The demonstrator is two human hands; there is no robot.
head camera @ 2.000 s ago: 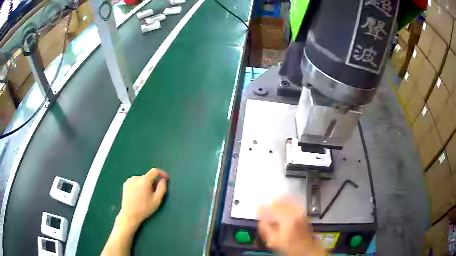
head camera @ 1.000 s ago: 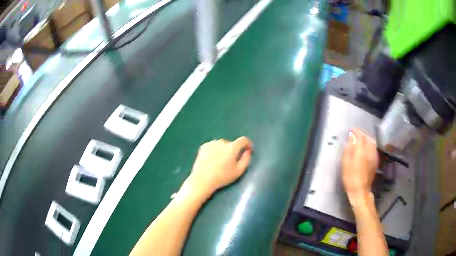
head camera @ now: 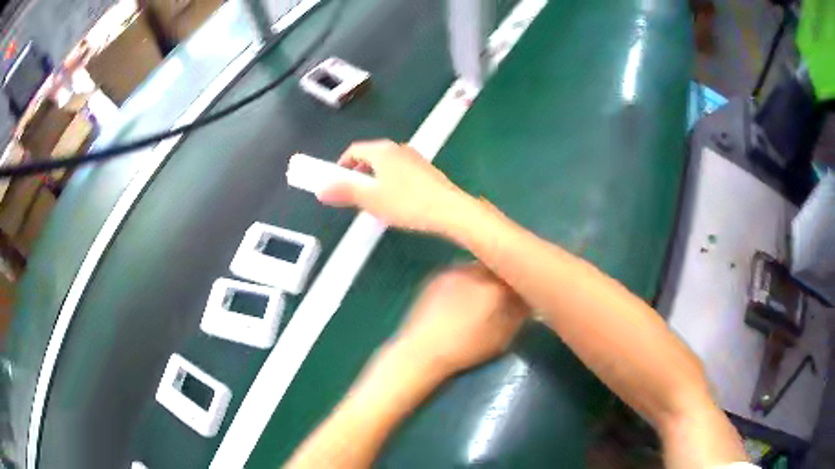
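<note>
My right hand (head camera: 389,183) reaches across to the left and holds a white plastic housing (head camera: 314,174) edge-on above the conveyor belt (head camera: 183,266). My left hand (head camera: 462,316) is blurred over the green side worktop (head camera: 568,119), partly behind my right forearm; its fingers cannot be made out. Several white housings with windows lie on the belt, among them one below my right hand (head camera: 275,256) and one farther back (head camera: 335,81). The dark fixture (head camera: 774,293) on the welder's base plate (head camera: 719,302) shows no white part.
A white rail (head camera: 320,311) separates the belt from the worktop, with a grey post (head camera: 467,46) standing on it. A black cable (head camera: 137,144) hangs across the upper left. The horn (head camera: 815,229) is cut off at the right edge. A hex key (head camera: 792,383) lies beside the clamp bar.
My right hand has moved from the welder's fixture across to the belt, now with a white housing. The white part seen in the fixture earlier is gone from it. The view has shifted left.
</note>
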